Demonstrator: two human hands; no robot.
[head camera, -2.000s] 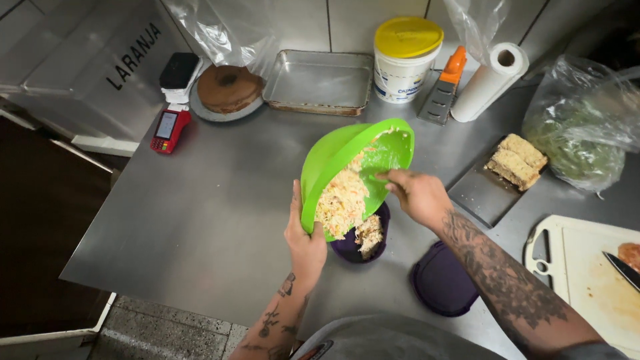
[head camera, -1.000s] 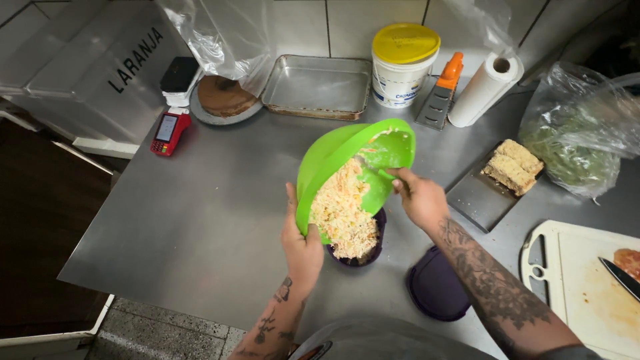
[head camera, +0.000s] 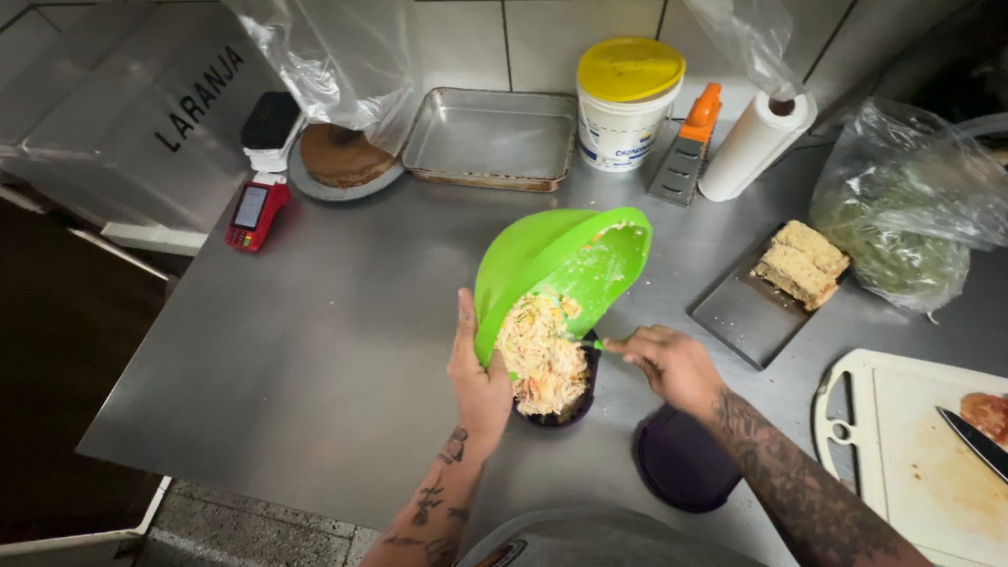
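Note:
My left hand (head camera: 482, 386) grips the lower left rim of a flexible green bowl (head camera: 524, 252), which is tilted over a dark purple container (head camera: 584, 402). A shredded, creamy filling (head camera: 543, 346) lies at the bowl's lower edge and in the container's mouth. Between the fingers of my right hand (head camera: 669, 362) is a utensil with a green handle (head camera: 597, 344); its far end is in the filling. A dark purple lid (head camera: 683, 461) lies on the steel table below my right forearm.
Along the back stand a cake on a plate (head camera: 346, 189), a metal baking tray (head camera: 488, 138), a yellow-lidded bucket (head camera: 626, 118), a grater (head camera: 681, 157) and a paper towel roll (head camera: 752, 150). At right are a tray with loaf pieces (head camera: 740, 315), bagged greens (head camera: 906, 236) and a cutting board (head camera: 898, 441) with a knife (head camera: 976, 441).
Filling has slid down the tilted green bowl toward the purple container. My right hand has moved from the bowl's inner right side to lower down, near the container.

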